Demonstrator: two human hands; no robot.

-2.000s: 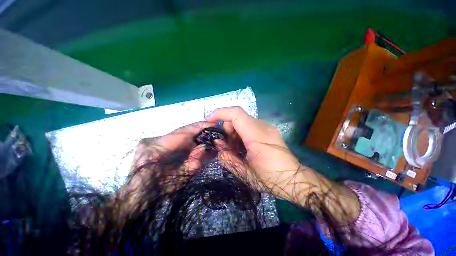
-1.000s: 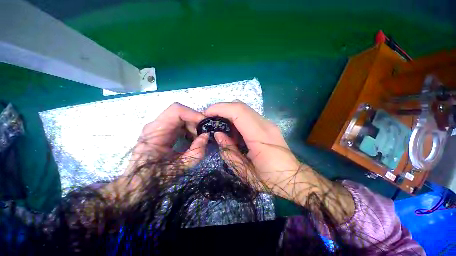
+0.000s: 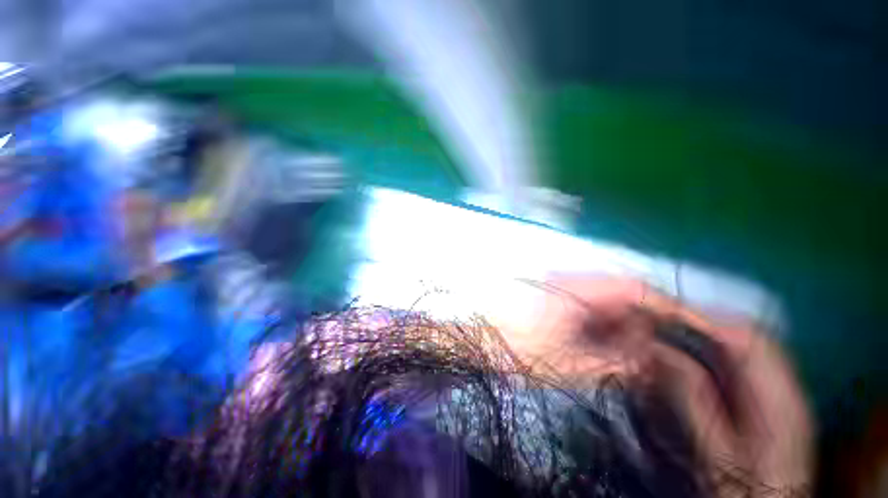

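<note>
The view is strongly blurred. My left hand and my right hand are close together over the right part of the bright white-silver sheet. A dark blurred shape, the round black component, shows between the fingers of both hands. Another dark curved patch lies against my right hand; I cannot tell if it is a part or shadow. Loose hair covers my wrists and the lower part of the hands.
A pale post stands behind the sheet on the green bench. At the left, a blurred person in blue is beside small yellow and dark items. A dim orange-brown patch shows at the lower right edge.
The view has swung left: sheet, post and hands now sit farther right, the orange fixture has almost left the picture, and the person in blue has appeared. My hands remain together.
</note>
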